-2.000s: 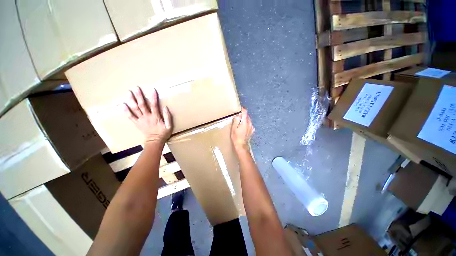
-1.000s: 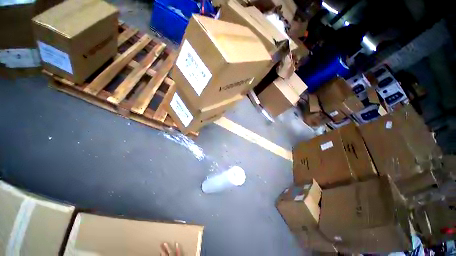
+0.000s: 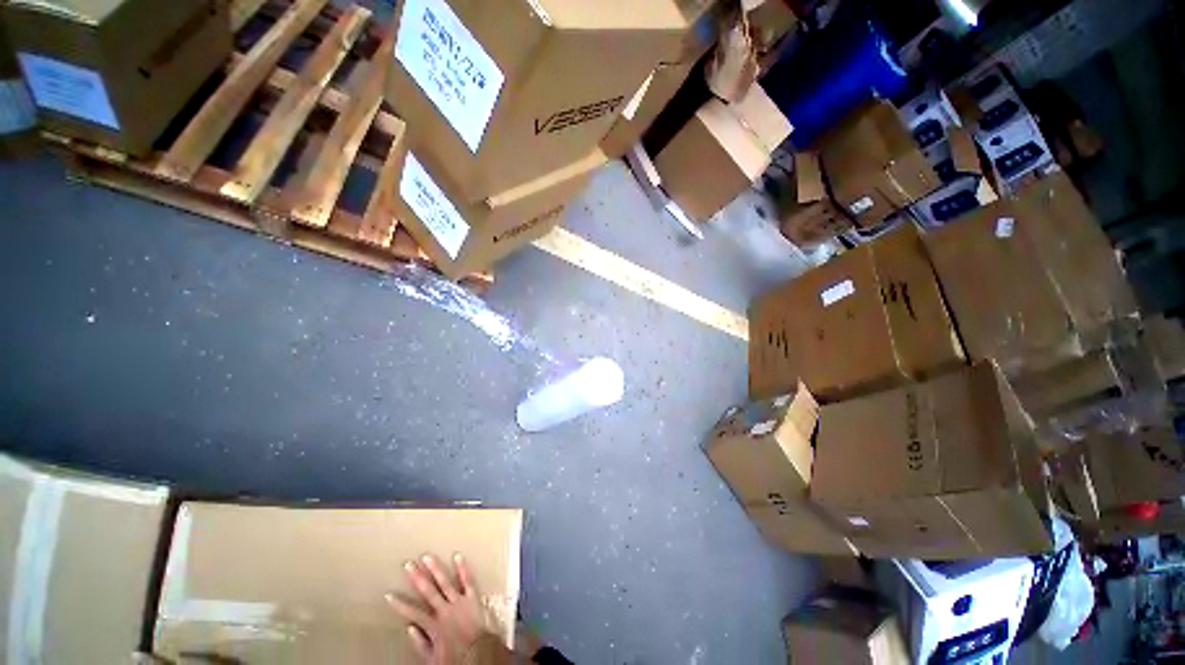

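A closed tan carton [image 3: 312, 552] with a pale tape strip lies at the bottom left, cut off by the lower edge. Another taped carton [image 3: 98, 559] stands close against its left side. My right hand [image 3: 448, 611] lies on the first carton near its right end, palm down, fingers spread, gripping nothing. A small skin-toned sliver shows at the bottom edge on the carton's left; I cannot tell if it is my left hand.
A white wrap roll [image 3: 572, 394] and loose film [image 3: 461, 305] lie on the grey floor. A wooden pallet [image 3: 280, 130] at upper left bears labelled VEGER cartons [image 3: 559, 98]. Brown cartons [image 3: 845, 325] are piled at right, with printed white boxes [image 3: 962, 611] below. A blue drum [image 3: 832, 78] is behind.
My view has swung right since the oldest frame, then tilted slightly lower. My right hand shows more fully on the carton than a second ago; my left hand has left clear view.
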